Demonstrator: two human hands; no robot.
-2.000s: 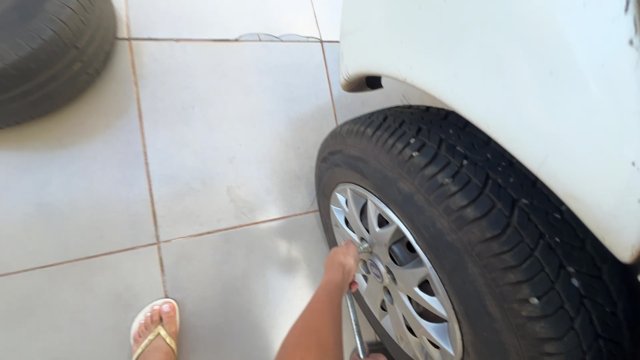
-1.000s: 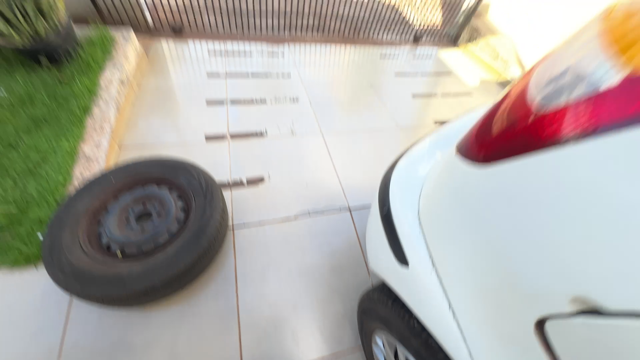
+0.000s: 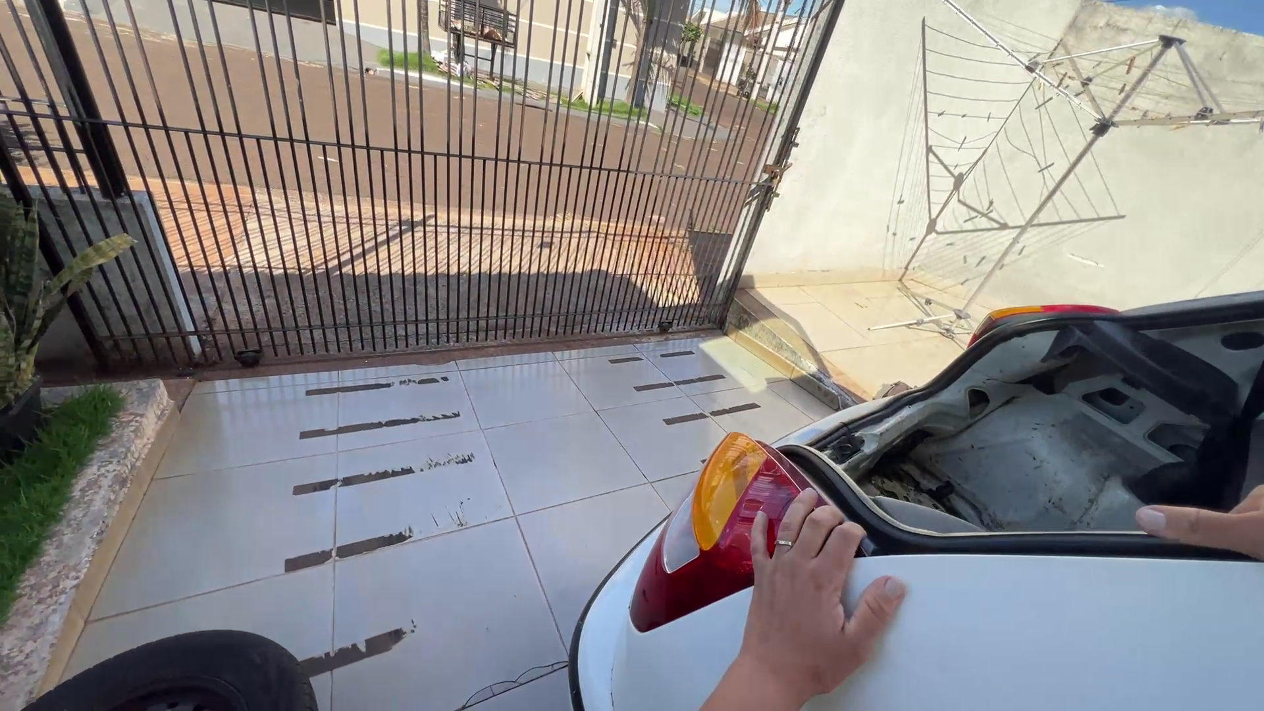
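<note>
My left hand point(image 3: 815, 592), with a ring on one finger, rests spread on the white car's rear corner, its fingertips over the red and orange tail light point(image 3: 726, 523). At the right edge my right hand point(image 3: 1210, 525) is partly in view, a finger extended over the black seal along the car's trunk opening point(image 3: 1037, 454). I see no tool in either hand. The white body panel point(image 3: 1027, 622) lies below both hands. A dark tire point(image 3: 188, 671) lies on the floor at the bottom left, cut off by the frame.
A black barred metal gate point(image 3: 425, 197) stands ahead beyond the tiled floor point(image 3: 425, 494). A stone curb point(image 3: 109, 513) edges grass and a potted plant point(image 3: 30, 306) at left. A rotary clothes dryer point(image 3: 1037, 168) stands by the pale wall at right.
The view has swung up from the wheel to the car's rear. Two seconds ago a hand was at the wheel cover with a metal bar; now both hands are at the car's body.
</note>
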